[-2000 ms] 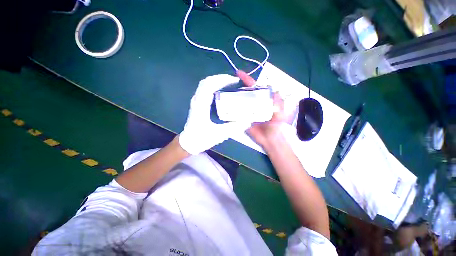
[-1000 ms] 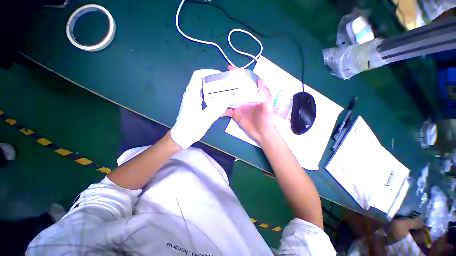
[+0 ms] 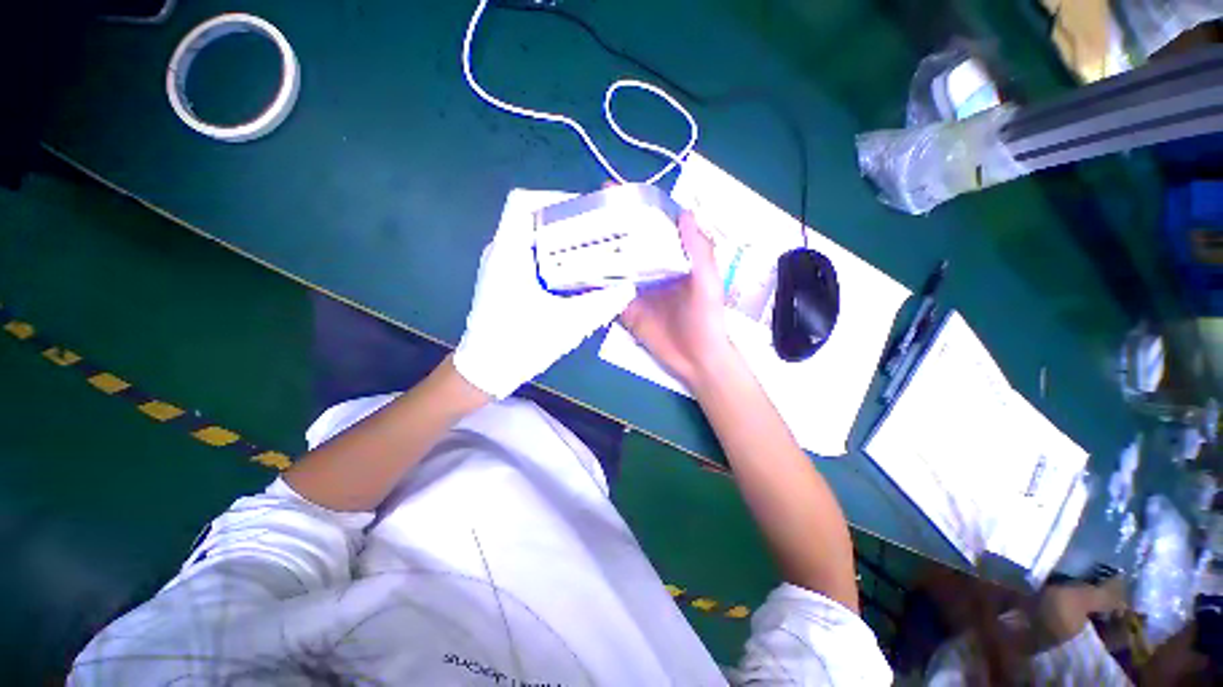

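A white electronic unit [image 3: 610,242] is held over the bench, its face with a dotted dark line turned up and a greyish side towards the back. My left hand [image 3: 516,309], in a white knit glove, holds its left side. My bare right hand [image 3: 687,306] holds its right side. The white cable [image 3: 526,113] runs from the bench's back edge, loops, and its near end passes behind the unit. Whether it is plugged in is hidden.
An off-white tape roll [image 3: 234,77] lies at the back left. A black mouse [image 3: 806,305] sits on a white sheet [image 3: 838,389]. Pens [image 3: 916,329] and record sheets [image 3: 986,443] lie at right. A plastic-wrapped metal upright [image 3: 1019,138] crosses the upper right. A person shows at lower right.
The unit has been tilted in my hands, so its upper face shows dark marks and its greyish side shows. Both hands still hold it. The whole view has shifted slightly.
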